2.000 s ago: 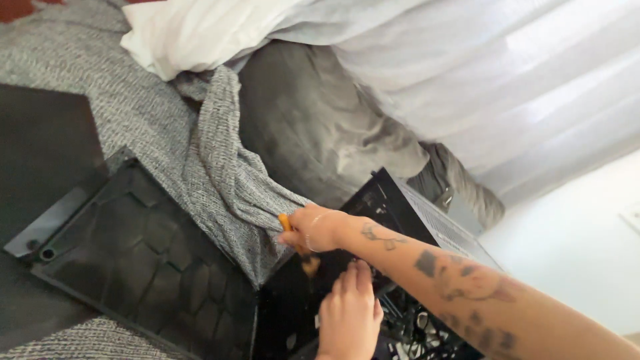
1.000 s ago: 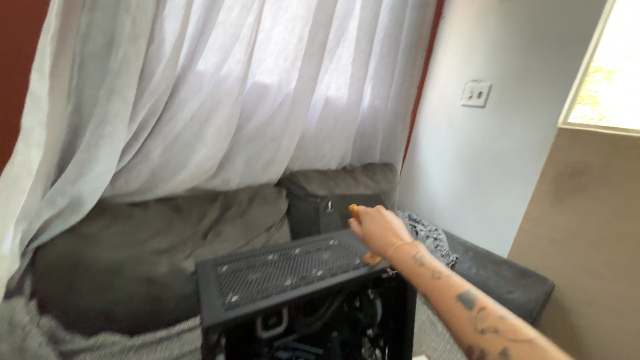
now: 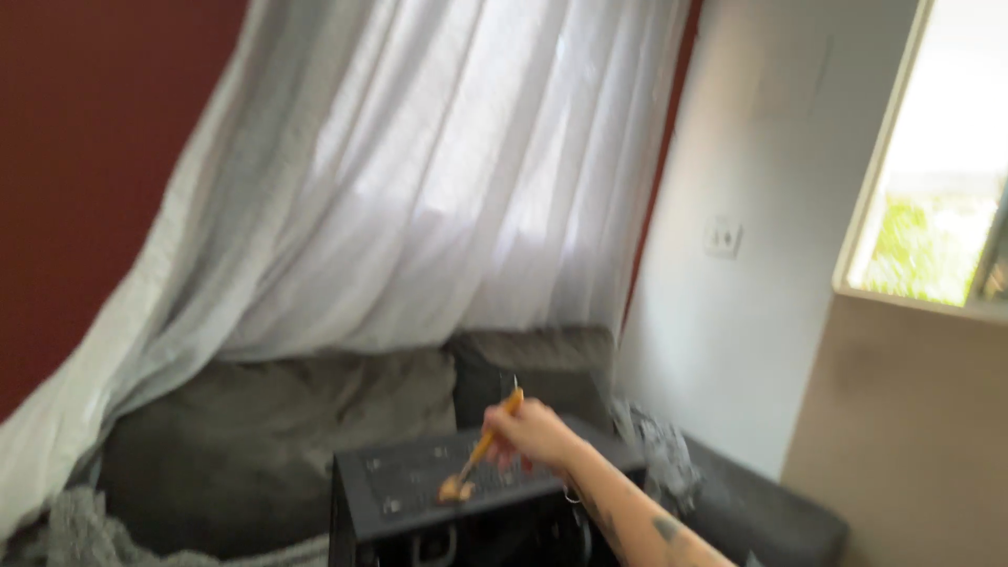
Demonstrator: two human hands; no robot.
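Note:
My right hand [image 3: 529,433] grips a brush [image 3: 494,431] by its yellow-orange handle. The brush slants down to the left, and its light brown bristles [image 3: 455,489] rest against the perforated top panel of a black computer case [image 3: 409,472]. Screws or small fittings dot that panel. Below the top edge the case's side shows a dark interior, with a rounded rectangular part near the bottom of the view. Tattoos mark the forearm. My left hand is out of the frame.
Behind the case stands a dark grey sofa [image 3: 236,441] with cushions. A grey knitted blanket [image 3: 102,528] lies at the lower left, and patterned cloth [image 3: 661,449] lies to the right. A white sheer curtain [image 3: 409,197] hangs behind the sofa.
The view has swung up. My left hand, on the case two seconds ago, has left the frame. Since one second ago, the brush has moved left along the top panel.

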